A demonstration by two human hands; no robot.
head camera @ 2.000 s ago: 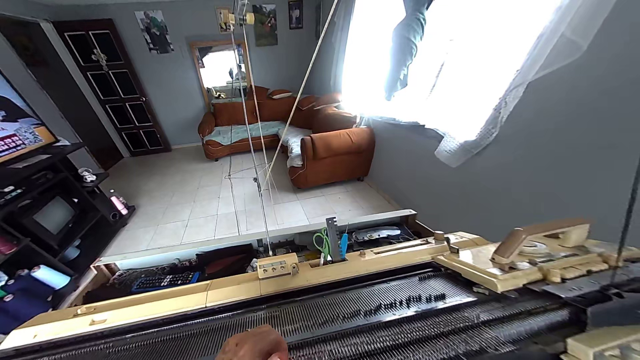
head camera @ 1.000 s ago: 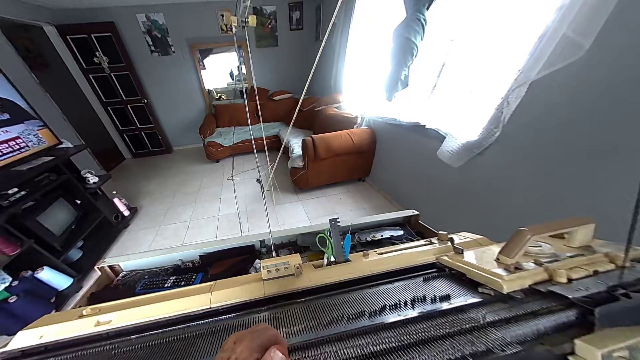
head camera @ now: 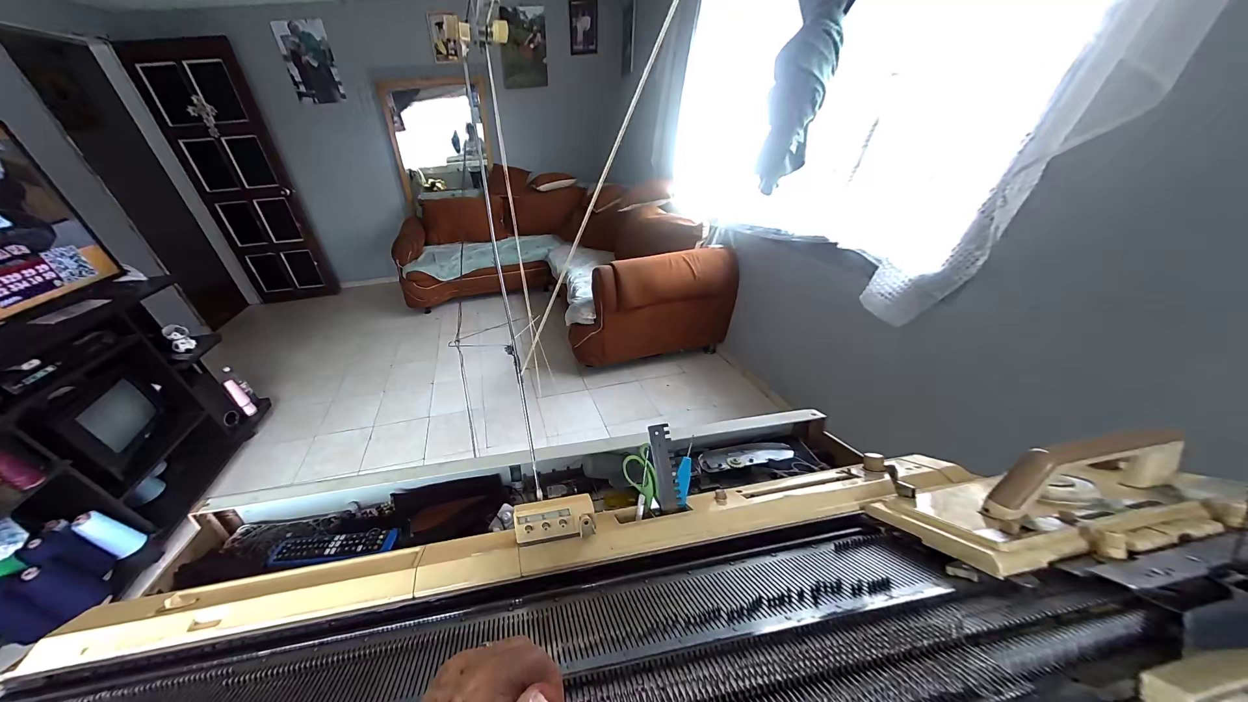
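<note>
A knitting machine with a cream frame spans the bottom of the head view, its metal needle bed [head camera: 624, 624] running across. One of my hands, seemingly the left, [head camera: 495, 671] is at the bottom edge over the needle bed, seen from the back; its fingers are mostly cut off, so what it holds is hidden. The other hand is out of view. The knitting carriage [head camera: 1053, 507] with its brown handle rests at the right end of the bed. A row counter [head camera: 554, 519] sits on the back rail. Several dark needles stand forward right of the hand.
Behind the rail, a trough [head camera: 322, 507] holds a remote control [head camera: 331, 548], green-handled scissors [head camera: 641, 475] and a blue-handled tool [head camera: 684, 478]. A yarn mast [head camera: 509, 292] rises at the centre. Yarn cones [head camera: 109, 533] stand at left, near a black shelf unit [head camera: 185, 429].
</note>
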